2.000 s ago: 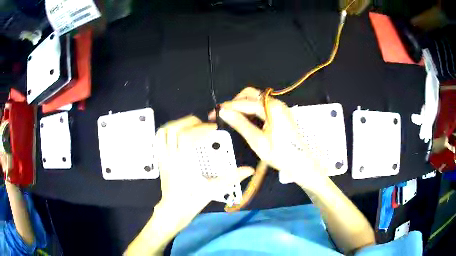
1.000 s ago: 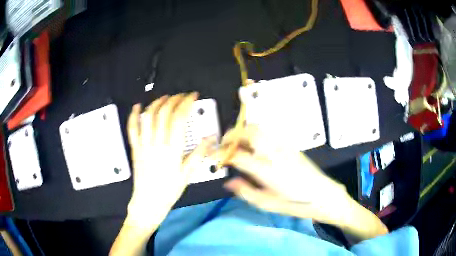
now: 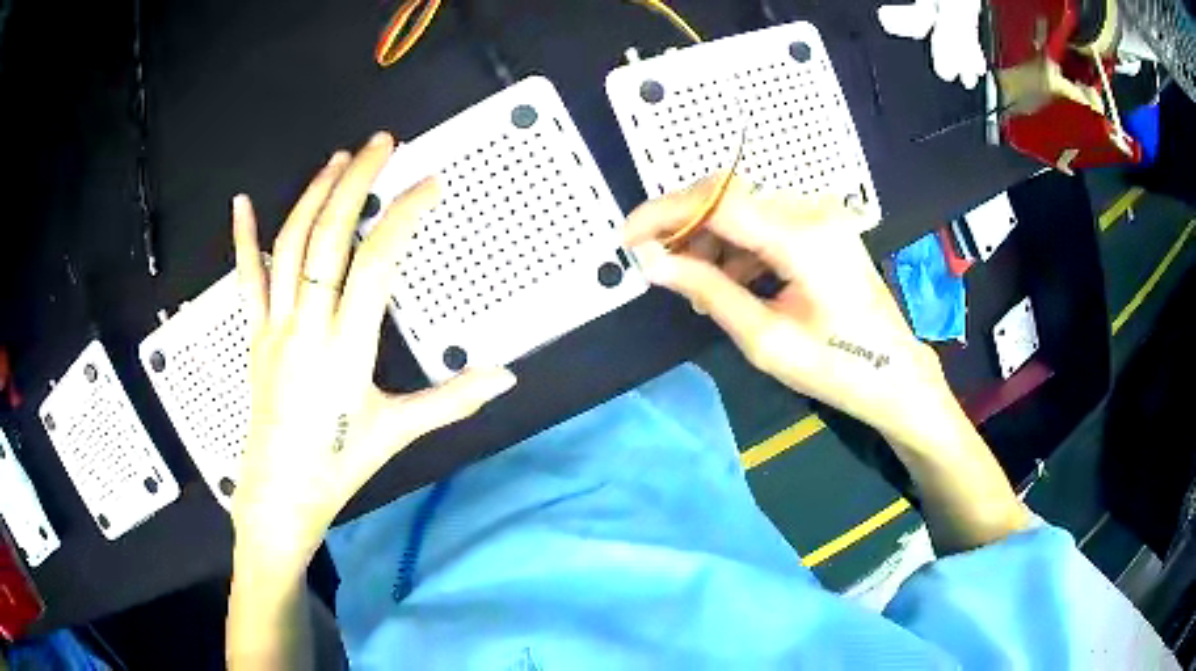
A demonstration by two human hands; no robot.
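A white network box (image 3: 505, 230) with a grid of vent holes and dark corner feet lies on the black mat between my hands. My left hand (image 3: 321, 315) is spread over its left side, fingers apart, holding nothing. My right hand (image 3: 787, 282) pinches the yellow-orange lead (image 3: 715, 199) between thumb and fingers at the box's right corner. The plug at the lead's end is not clear. The lead also loops at the top edge.
Another network box (image 3: 741, 131) lies at the upper right, and several more lie at the left. Beyond are a white glove or cloth (image 3: 938, 33) and a red tape dispenser (image 3: 1056, 98). Floor with yellow lines shows past the bench's front edge.
The view has shifted right and closer. My left hand has opened wide at the box's left side. My right hand has moved to the box's right corner with the lead.
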